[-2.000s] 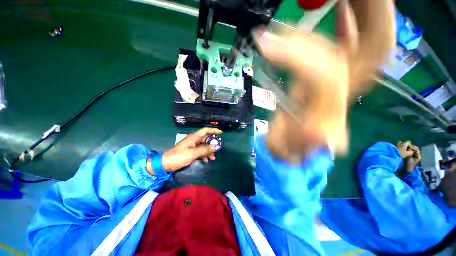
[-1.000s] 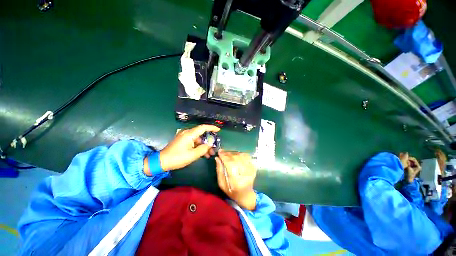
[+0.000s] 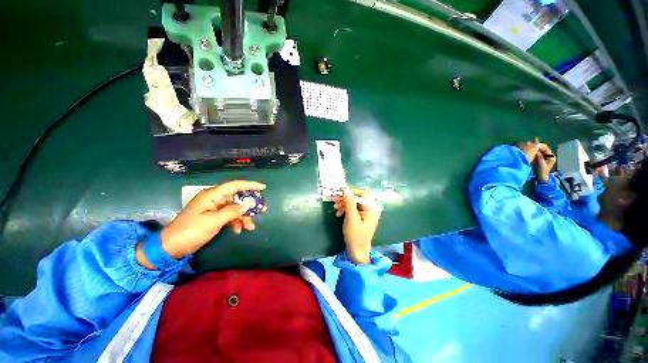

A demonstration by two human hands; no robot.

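Observation:
My left hand [image 3: 206,218] holds a round circuit module [image 3: 249,203] between thumb and fingers, in front of the fixture. My right hand [image 3: 361,216] holds a thin light-coloured tool, likely tweezers [image 3: 371,203], at the lower end of a narrow white strip with dark marks [image 3: 330,166]. The tool's tip is too small to make out. The black fixture box [image 3: 227,150] shows a small red display. Its pale green plate [image 3: 222,60] is above a clear block.
A white dotted card [image 3: 325,101] lies right of the fixture. Loose modules [image 3: 323,65] lie further back and right. Crumpled cream tape [image 3: 163,92] is on the fixture's left. A black cable [image 3: 53,127] runs left. A coworker in blue [image 3: 529,213] sits right.
My right hand has moved right, from beside the module to the narrow white strip. My left hand still holds the module. The view has shifted right, so the fixture appears further left.

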